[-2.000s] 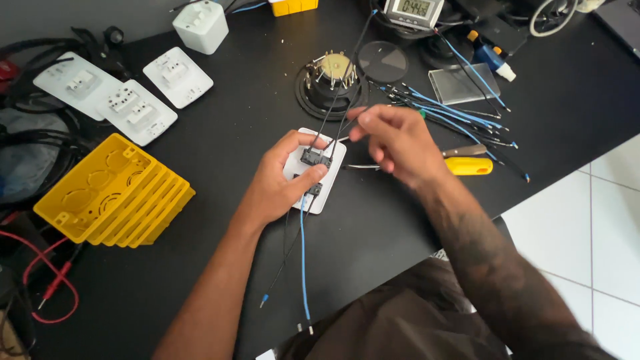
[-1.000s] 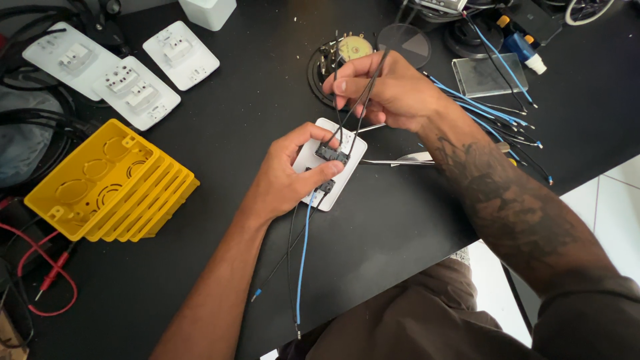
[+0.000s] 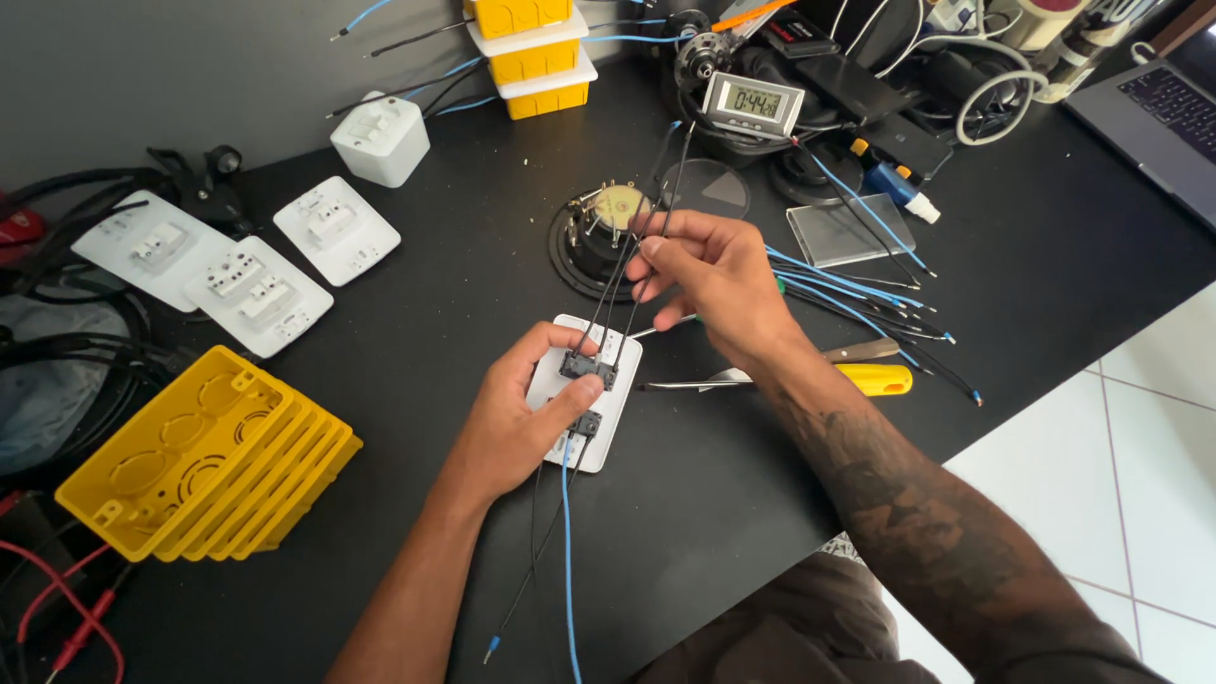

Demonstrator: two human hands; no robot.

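My left hand (image 3: 518, 408) grips a white wall plate (image 3: 608, 432), back side up, with thumb and fingers around its upper black module (image 3: 587, 369). Several black wires (image 3: 611, 294) rise from that module. My right hand (image 3: 712, 285) holds them between thumb and fingers above the plate. From the lower black module (image 3: 586, 423) a blue wire (image 3: 568, 532) and black wires run down toward the desk's near edge. One black wire ends in a blue ferrule (image 3: 491, 649). How the wires sit inside the module is too small to tell.
Nested yellow electrical boxes (image 3: 180, 456) stand left, below white plates (image 3: 337, 231). A speaker (image 3: 579, 247), digital clock (image 3: 753, 104) and clear plastic square (image 3: 850, 231) lie beyond my hands. Cut wires (image 3: 855, 294) and a yellow-handled tool (image 3: 879, 380) are at right, a laptop (image 3: 1154, 123) far right.
My right hand has come onto the black wires above the plate and stays on them. My left hand keeps its grip on the plate. The view has shifted slightly.
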